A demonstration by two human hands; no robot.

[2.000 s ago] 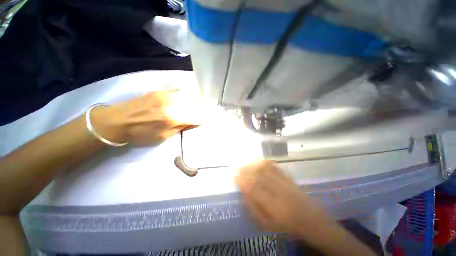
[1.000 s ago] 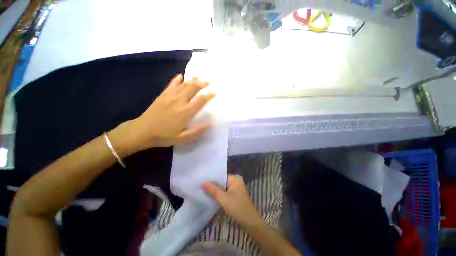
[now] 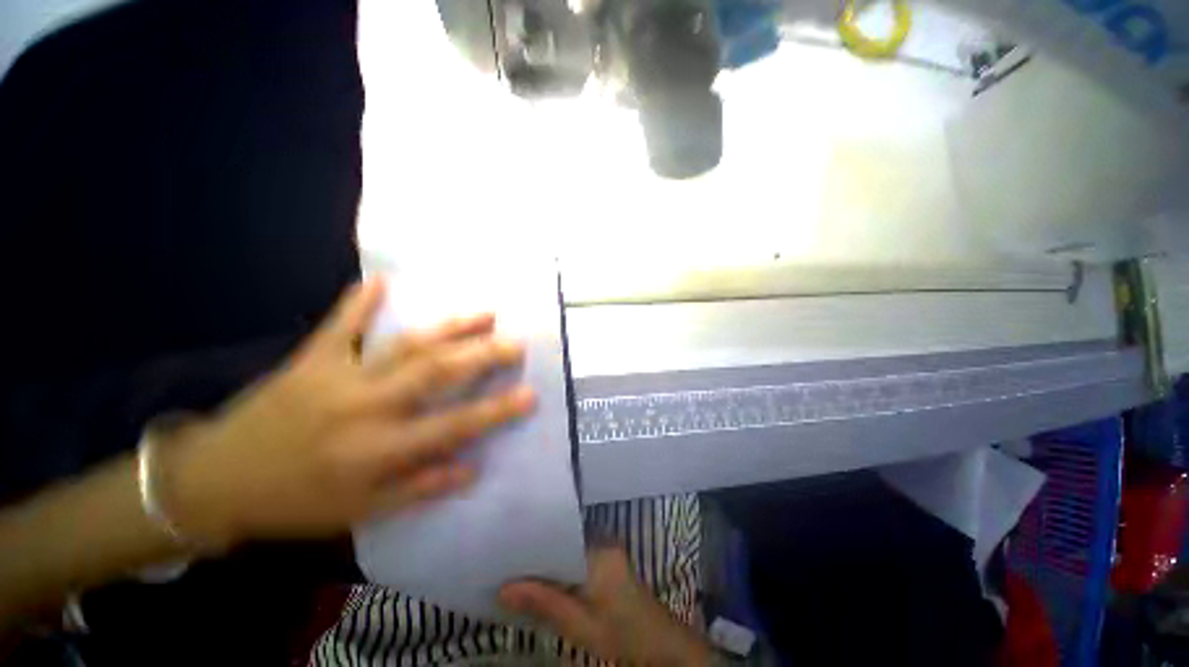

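A long white strip [image 3: 456, 521] runs from under the machine's needle area down over the table's front edge. A large black garment panel [image 3: 170, 209] lies left of it and meets the strip's left side. My left hand [image 3: 378, 417] lies flat on the strip with its fingers spread. My right hand [image 3: 600, 612] is at the strip's lower right end, with the thumb on top; the fingers are partly hidden under it. The presser foot area [image 3: 535, 78] is in glare, and the needle cannot be made out.
A dark grey cylinder [image 3: 685, 130] hangs right of the needle area. Yellow scissor rings [image 3: 874, 26] lie behind. A ruler tape [image 3: 782, 401] runs along the table's front edge. Black and white cut cloth [image 3: 861, 560] and a blue plastic basket [image 3: 1063, 521] are below right. Striped cloth covers my lap.
The black panel and white strip came onto the machine bed after the first frame. Since the second, the strip lies flatter, and my left hand appears lower and farther left on it.
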